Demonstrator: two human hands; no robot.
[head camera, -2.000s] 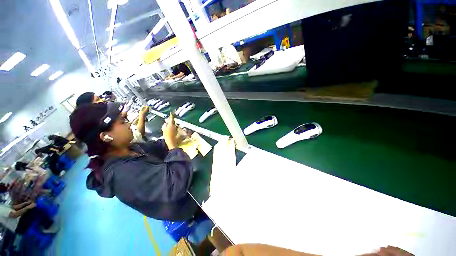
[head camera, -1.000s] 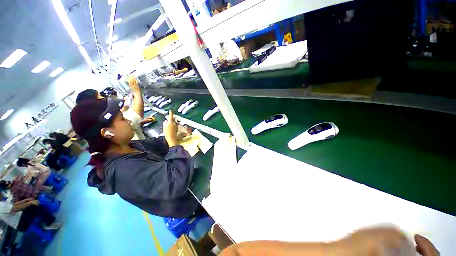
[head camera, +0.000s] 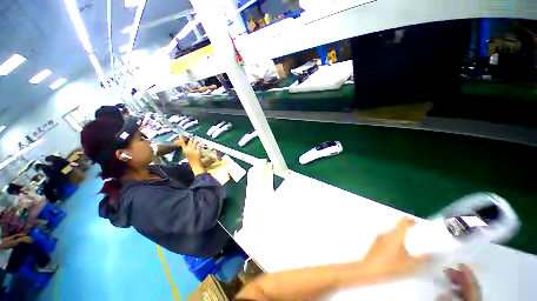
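Note:
A white handheld device (head camera: 427, 235) with a glossy black oval head is tilted over the bench edge and the green belt at the right, blurred by motion. My left hand (head camera: 391, 247) reaches in from the bottom and is closed around the device's narrow body end. My right hand (head camera: 462, 283) shows only as blurred fingers at the bottom, just below the device; whether they touch it cannot be told. Another white device (head camera: 321, 151) lies on the belt near the white post.
The white bench cover (head camera: 330, 220) lies in front of me. The green conveyor belt (head camera: 377, 170) runs behind it, with several more devices farther left. A white post (head camera: 250, 103) stands at the bench edge. A dark-clothed person (head camera: 168, 200) sits at the left by yellowish slips (head camera: 226, 170). An open carton (head camera: 209, 291) is below.
My left hand has moved up from the bench's lower right and taken hold of a device. Only one device now lies on the belt right of the post, where two lay before.

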